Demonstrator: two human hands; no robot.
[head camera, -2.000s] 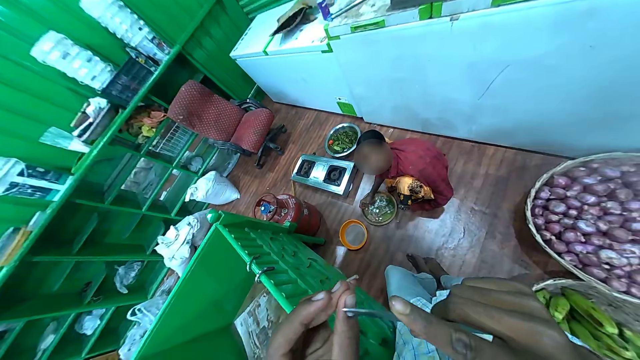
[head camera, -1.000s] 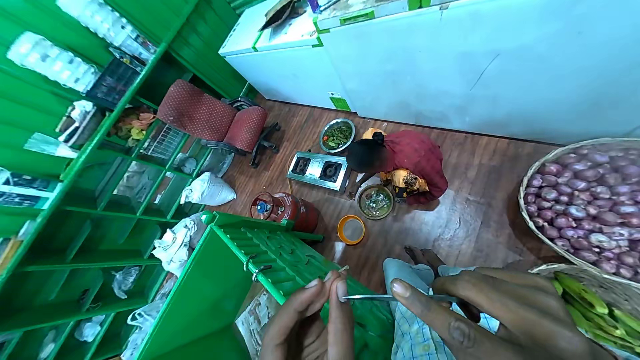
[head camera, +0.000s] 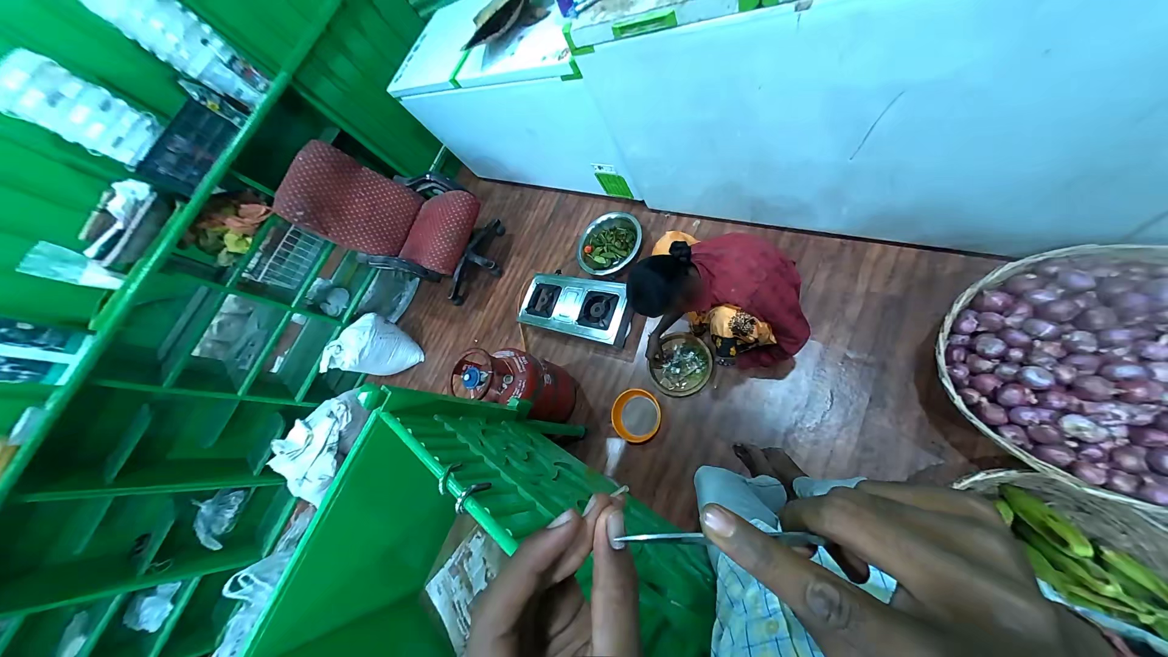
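Observation:
My left hand (head camera: 570, 575) pinches a small pale piece (head camera: 620, 491) between its thumb and fingertips; what the piece is cannot be told. My right hand (head camera: 876, 566) grips a thin knife (head camera: 666, 538) with a narrow metal blade, the index finger stretched along it. The blade's tip touches or nearly touches my left fingertips. Most of the knife's handle is hidden inside my right hand. Both hands are over my lap, which is covered by checked cloth (head camera: 757, 602).
A green metal rack (head camera: 447, 438) stands just left of my hands. Baskets of onions (head camera: 1077, 365) and green pods (head camera: 1068, 547) are at right. Ahead, a person (head camera: 739, 283) crouches over a bowl (head camera: 682, 388) beside a two-burner stove (head camera: 575, 308), a gas cylinder (head camera: 538, 383) and an orange-rimmed container (head camera: 636, 438).
The crouching person's head, seen lower and farther right two seconds ago, is now beside the stove. My hands keep nearly the same pose, with the knife close to the left fingertips.

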